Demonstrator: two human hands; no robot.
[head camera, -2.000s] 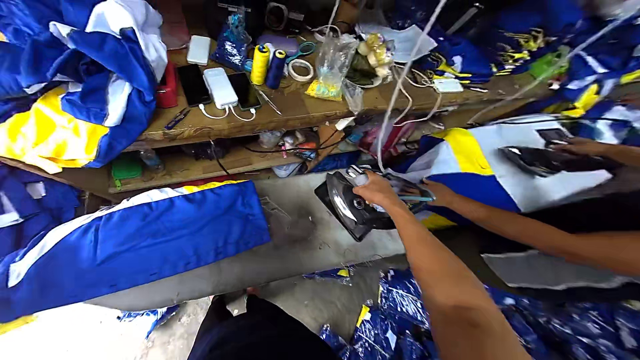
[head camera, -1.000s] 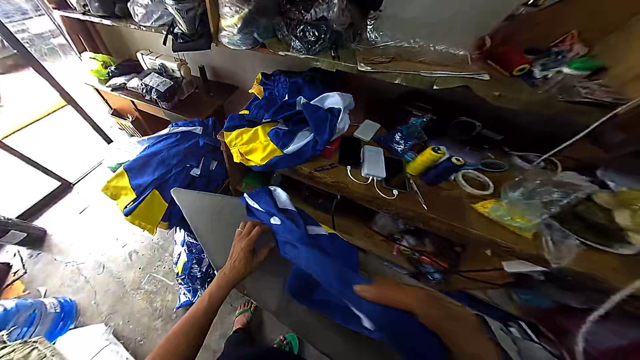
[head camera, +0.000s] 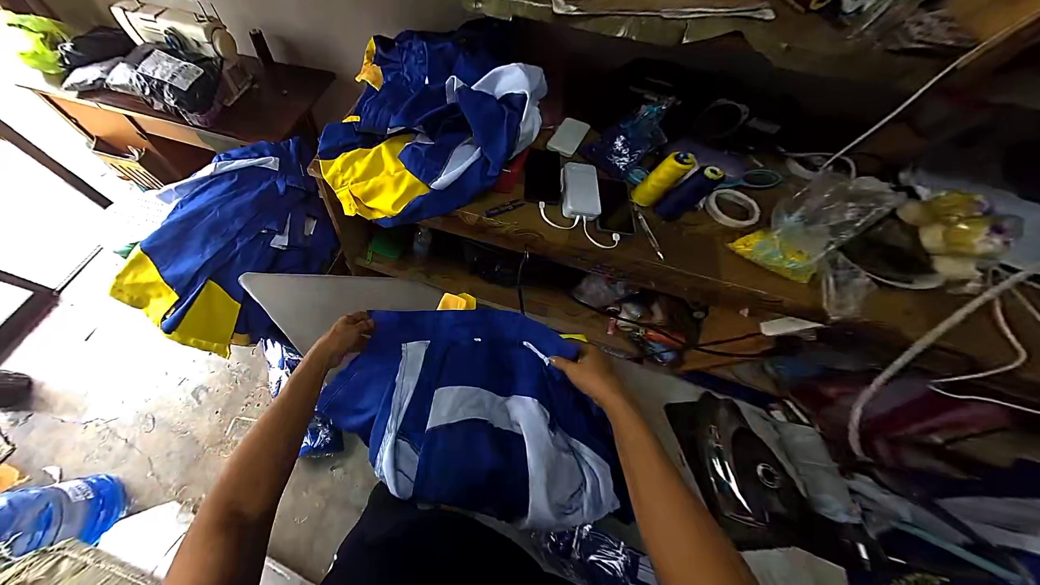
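A blue garment with grey-white panels (head camera: 479, 366) is spread between my two hands over the ironing board (head camera: 325, 301), its lower part hanging toward me. My left hand (head camera: 348, 335) grips its upper left corner, near the board's narrow end. Its upper right edge is pinched in my right hand (head camera: 587, 370), beside a thin white strip. A steam iron (head camera: 735, 463) rests on the board to the right of my right forearm. Yellow fabric (head camera: 457, 301) shows just behind the garment's top edge.
The wooden workbench (head camera: 674, 268) behind the board holds a garment pile (head camera: 439, 130), phones, a white power bank (head camera: 581, 190), thread spools (head camera: 665, 179) and plastic bags. More garments (head camera: 227, 219) hang at left. A blue water bottle (head camera: 73, 508) lies on the floor. White cords cross at right.
The iron was in my left hand two seconds ago; now it stands apart from both hands. The garment, bunched on the board one second ago, is now held spread. The view has swung left.
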